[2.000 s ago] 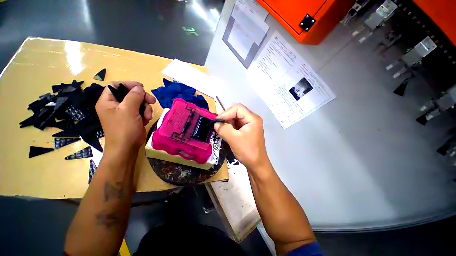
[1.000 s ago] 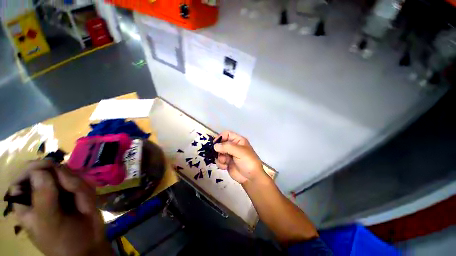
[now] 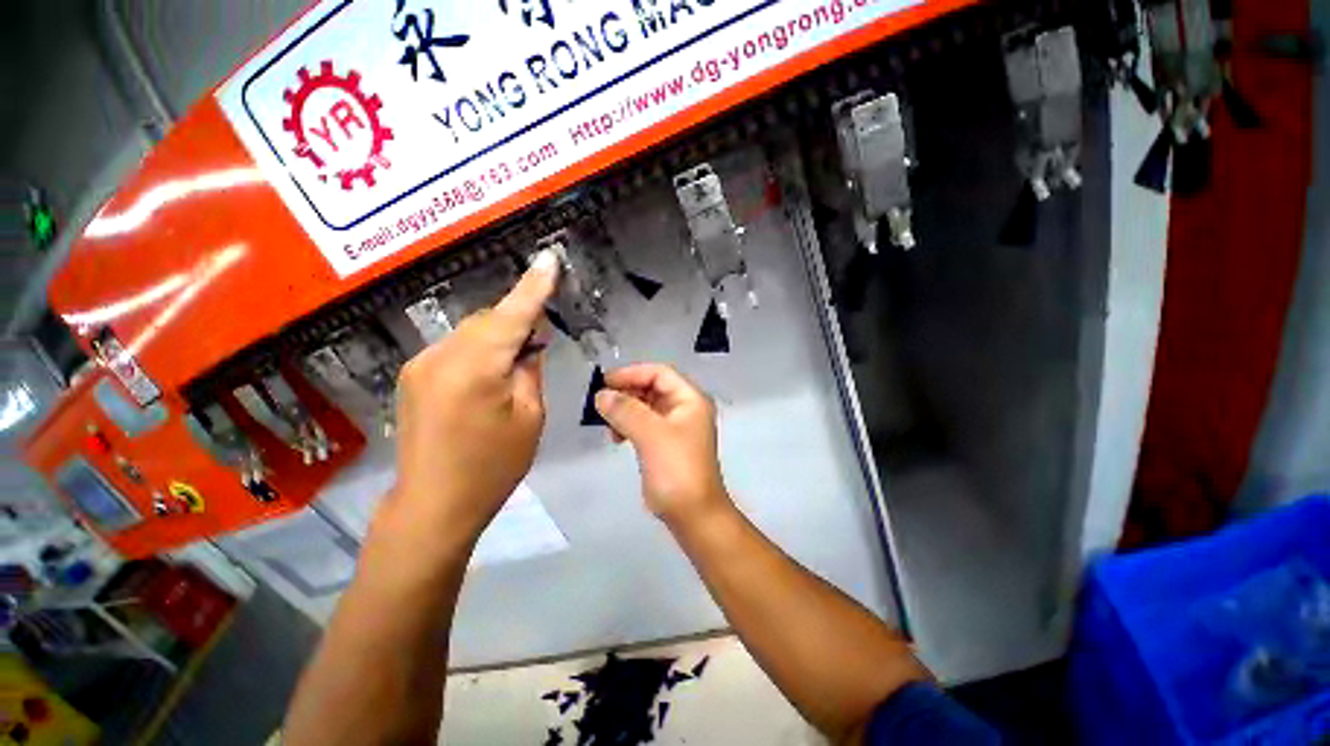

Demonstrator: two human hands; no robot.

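Note:
My left hand [image 3: 474,394] is raised to a silvery hanging clip [image 3: 581,299], with a fingertip on its top. Its other fingers are curled, with dark pointed tips of black triangular pieces showing beside them; most of what it holds is hidden. My right hand [image 3: 668,437] pinches a black triangular piece [image 3: 594,398] at the lower end of the same clip, narrow end up. Whether the clip grips it cannot be told. Another black triangle [image 3: 712,330] hangs from the clip to the right.
More clips [image 3: 877,168] hang in a row under the orange hood [image 3: 175,277]. Small black triangles [image 3: 620,700] lie heaped on the pale ledge [image 3: 489,710] below. A blue crate [image 3: 1211,627] with clear plastic stands at lower right. A grey panel is behind the hands.
The view has swung up from the table and ledge to the clip row. Both hands have moved up to one clip, the right bringing a black piece. The pink fixture is out of view.

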